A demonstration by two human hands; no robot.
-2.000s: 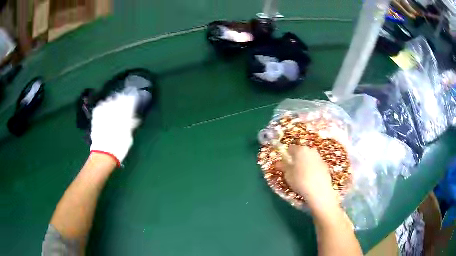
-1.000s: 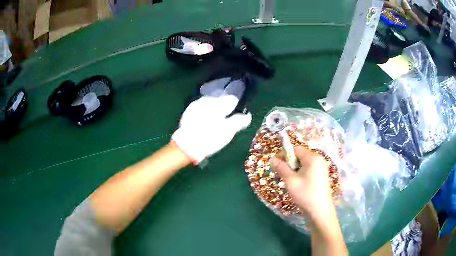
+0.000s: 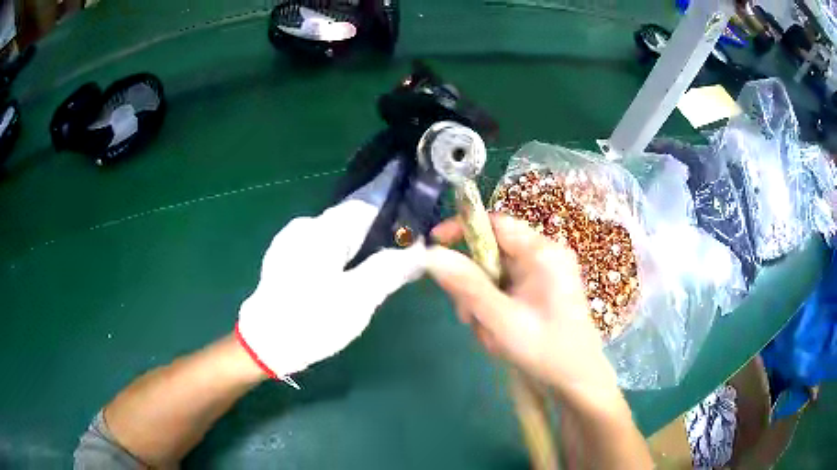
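Observation:
My left hand [image 3: 317,285], in a white knitted glove with a red cuff, holds a black clip fan [image 3: 418,197] in front of me. A round copper-coloured piece [image 3: 403,236] shows on the fan's black part near my thumb. My bare right hand [image 3: 528,294] grips the pale wooden handle of a hammer [image 3: 456,154]; its round silver-grey head is over the fan, and I cannot tell whether they touch. My right fingertips are close to the copper-coloured piece. The clear bag of copper-coloured pieces [image 3: 597,252] lies open right of the fan, partly behind my right hand.
Black fans lie at the far left [image 3: 119,119] and at the top [image 3: 317,27] of the green surface [image 3: 229,174]. A pale metal upright [image 3: 665,78] stands behind the bags. A yellow card [image 3: 708,106] and a bag of dark parts [image 3: 720,197] are on the right. An open carton [image 3: 757,413] is below right.
My left hand has drawn the fan closer and turned it. My right hand has left the copper-coloured pieces and brought the hammer over to the fan. The other fans appear further left and higher.

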